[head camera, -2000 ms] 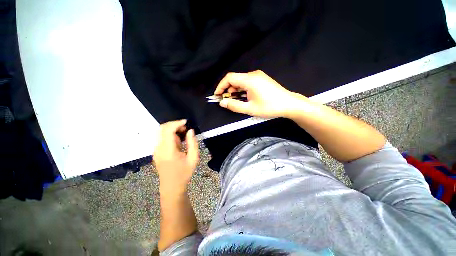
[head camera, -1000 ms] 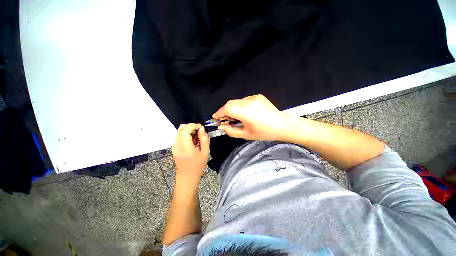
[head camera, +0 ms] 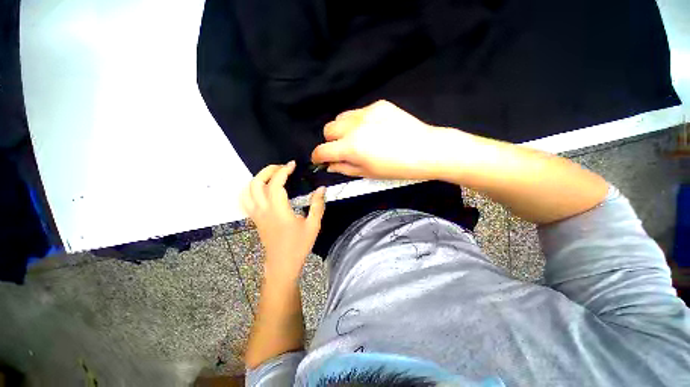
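A large plain black garment [head camera: 469,68] lies spread on the white table [head camera: 113,128], its lower edge along the table's front edge. My right hand [head camera: 371,143] is closed around small thread snips [head camera: 319,167], of which only a small tip shows, and rests over the garment near its lower left corner. My left hand [head camera: 284,215] is at that corner, thumb and fingers apart, fingertips at the cloth's edge. No cloth shows pinched between them.
Dark garments hang at the far left [head camera: 15,181] of the table. Dark cloth [head camera: 408,202] lies between the table edge and my grey shirt, which has dark thread bits on it. The floor is speckled stone. A blue object is at the right edge.
One second ago both hands met at the garment corner with the snips between them. Now my left fingers have spread, and my right hand has moved up onto the cloth.
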